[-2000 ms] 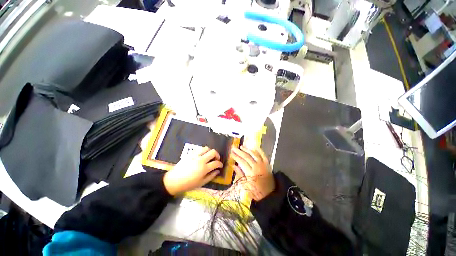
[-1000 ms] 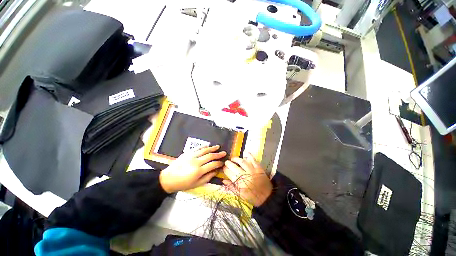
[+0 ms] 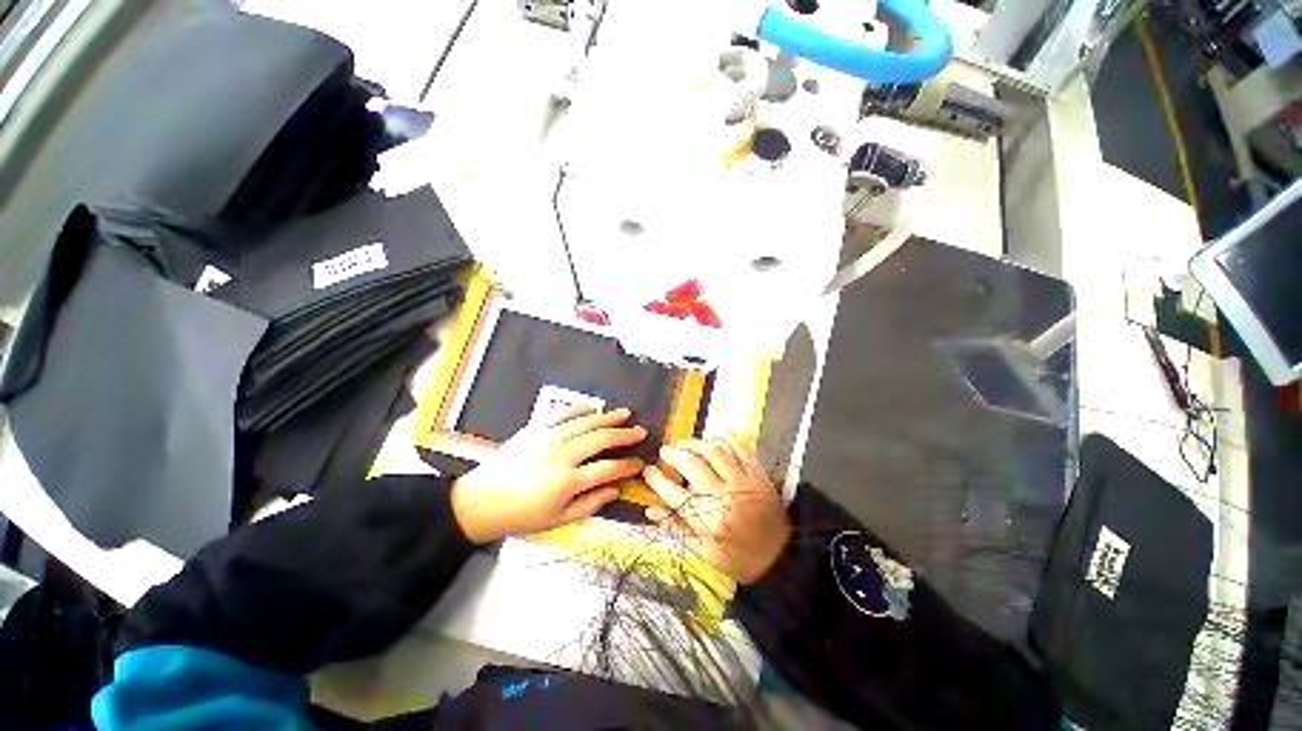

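The orange-yellow clamp frame (image 3: 446, 374) lies under the white machine head (image 3: 671, 186). A black fabric piece (image 3: 531, 369) lies inside it, with a white label (image 3: 568, 400) partly covered by my fingers. My left hand (image 3: 554, 471) lies flat, palm down, with fingertips on the fabric just below and right of the label. My right hand (image 3: 721, 507) rests over the frame's lower right corner, fingers bent. The fingertips of both hands are close together. Neither hand visibly grips anything; what lies under the palms is hidden.
Fanned black fabric layers (image 3: 357, 307) and a folded dark pile (image 3: 186, 114) stand at left. A black stack with a label (image 3: 1128, 586) lies at right, near dark-red-handled snips (image 3: 1168, 364). Loose threads (image 3: 636, 614) hang at the front edge. A screen (image 3: 1264, 279) stands at far right.
My right hand has shifted slightly from the frame's right side toward its lower corner, fingertips nearer my left hand. My left hand stays on the fabric. The camera view has shifted slightly.
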